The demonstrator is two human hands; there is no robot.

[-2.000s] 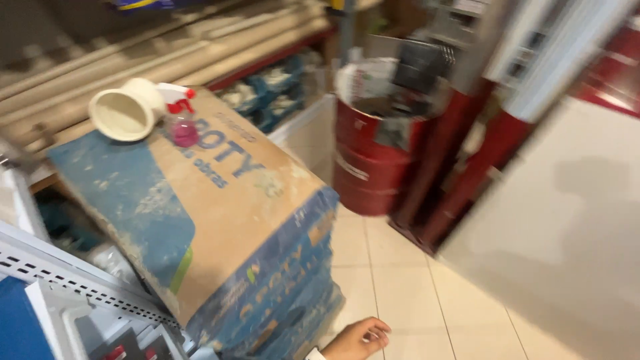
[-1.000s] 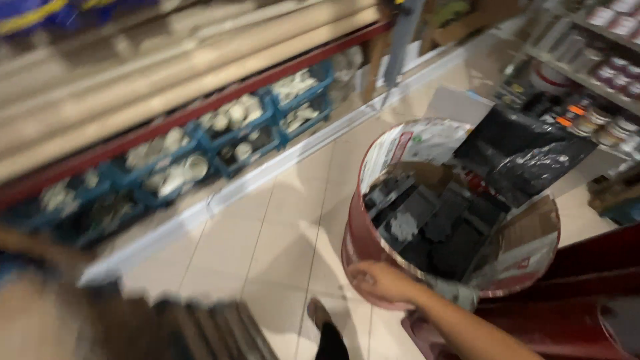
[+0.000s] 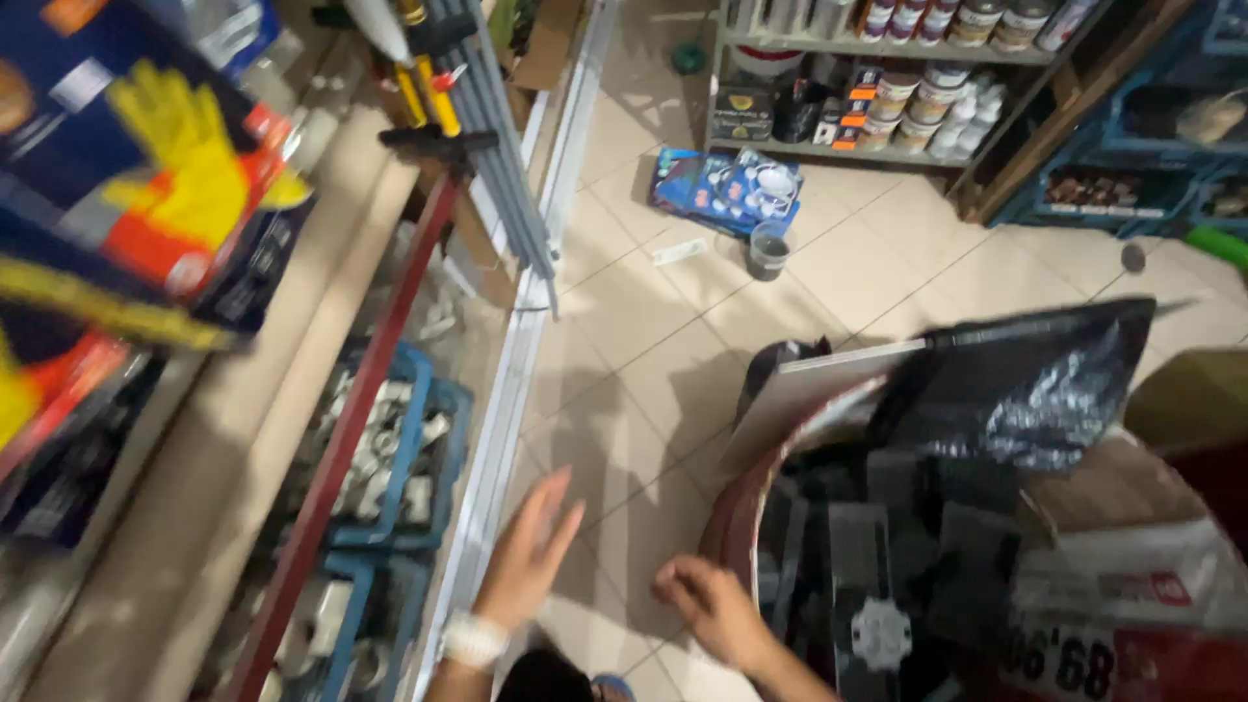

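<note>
My left hand [image 3: 529,559], with a white watch on its wrist, is held over the tiled floor near the lower middle, fingers apart and holding nothing. To its right, my right hand [image 3: 710,606] has loosely curled fingers with nothing seen in them. It is beside the red rim of a large drum [image 3: 733,517]. Dark plastic or metal pieces [image 3: 858,556], a black plastic bag [image 3: 1033,390] and printed packaging [image 3: 1102,575] stand in or lie over the drum. Left of my left hand are blue bins [image 3: 419,439] of pale pipe fittings [image 3: 375,444].
Grey pipes [image 3: 512,166] lean beside the left shelf, where packs with yellow gloves [image 3: 185,156] hang. Ahead on the floor lie a blue printed package [image 3: 726,190] and a small clear cup [image 3: 768,252]. Metal shelves with cans [image 3: 892,102] stand behind. Feet show at the bottom edge.
The view has swung and moved forward past the cardboard box seen earlier. My right hand, earlier over the drum's rim, is now at its left side. My left hand has come into view.
</note>
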